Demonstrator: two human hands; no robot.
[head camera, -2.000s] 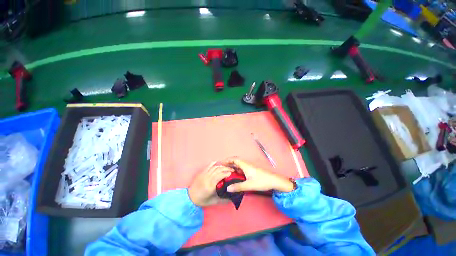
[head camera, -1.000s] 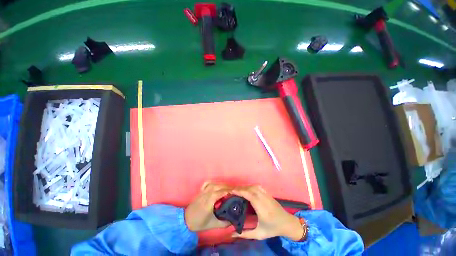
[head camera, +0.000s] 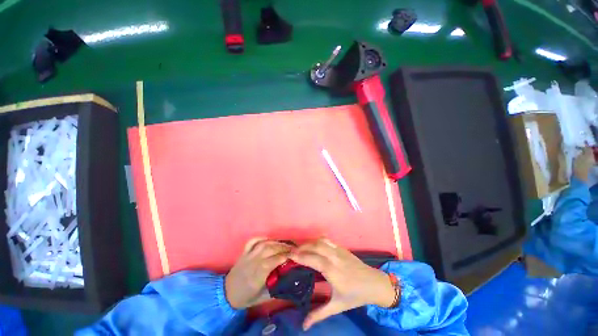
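Note:
A red-and-black handle unit (head camera: 292, 283) is between my hands at the front edge of the red-orange mat (head camera: 242, 177). Its black head faces up, and a dark bar runs from behind my right hand to the right. My left hand (head camera: 254, 274) is closed around the left side of the head. My right hand (head camera: 344, 279) grips it at the top, with its thumb apart at the lower right. The fingertips meet over the unit and hide part of it. Tweezers (head camera: 340, 180) lie on the right of the mat.
A handle unit (head camera: 382, 128) lies at the mat's upper right, a metal piece (head camera: 321, 72) by its head. A black box (head camera: 99, 216) of white strips (head camera: 42, 203) is left; a black foam tray (head camera: 459, 144) is right. Beyond are black parts (head camera: 273, 26), a cardboard box (head camera: 539, 154) and another person's sleeve (head camera: 565, 226).
The view has tilted down and shifted. The head in my hands, first pointing down, has turned to show its dark end, then tilted slightly. My right thumb has moved away from it.

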